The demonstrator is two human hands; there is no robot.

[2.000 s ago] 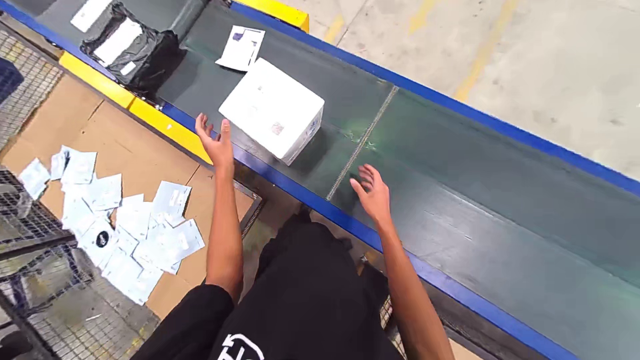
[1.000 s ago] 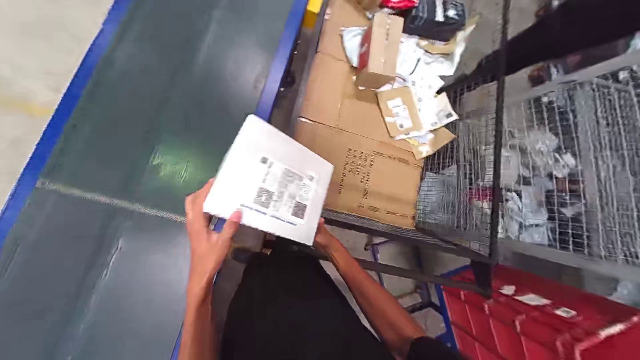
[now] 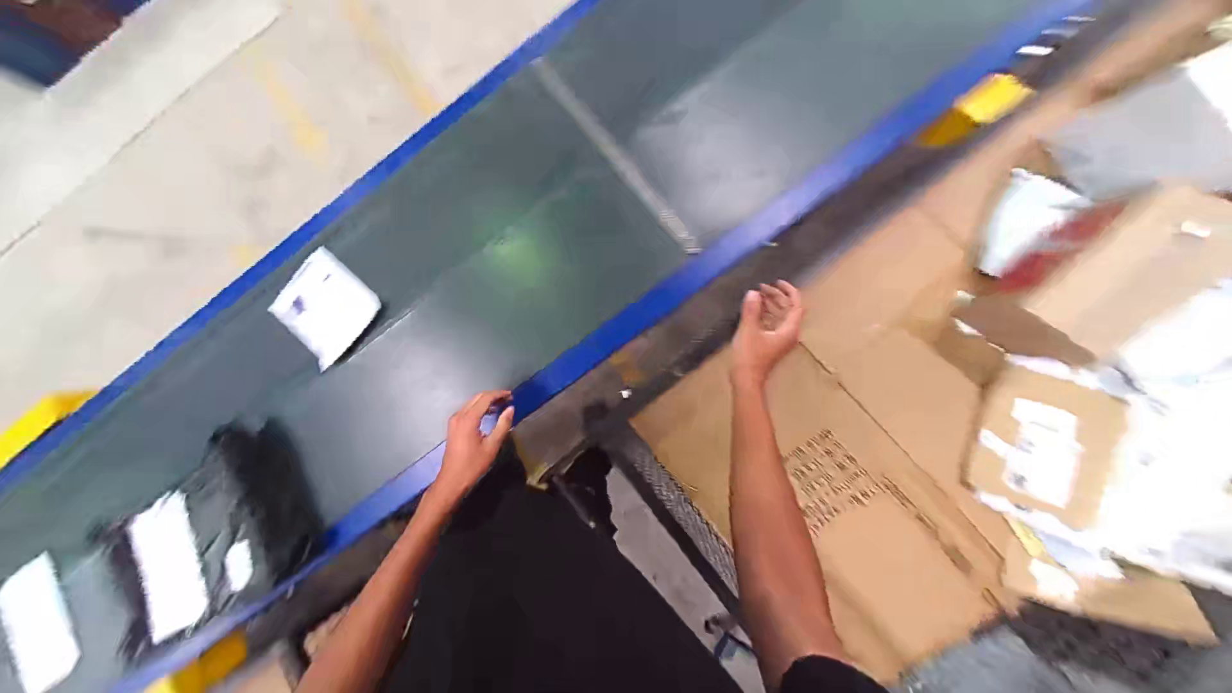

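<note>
My left hand (image 3: 478, 435) is at the conveyor's near blue edge, fingers loosely curled, with no parcel in it. My right hand (image 3: 769, 327), half curled and holding nothing, hovers over the near side between the conveyor and the cardboard. On the dark green conveyor belt (image 3: 452, 279) lies a white flat parcel (image 3: 327, 306), up and left of my left hand. Further down the belt at the lower left sit a black plastic-wrapped parcel (image 3: 217, 539) with white labels and another white parcel (image 3: 38, 621). The white box is not in sight.
Right of the conveyor, a cardboard-lined area (image 3: 866, 539) holds a brown box (image 3: 1145, 260), a labelled brown parcel (image 3: 1049, 452) and several white packets. Yellow blocks (image 3: 991, 101) stand on the conveyor's blue rails. Concrete floor (image 3: 192, 173) lies beyond the belt.
One second ago both hands held the white box; now they are apart without it. The view has swung back toward the belt.
</note>
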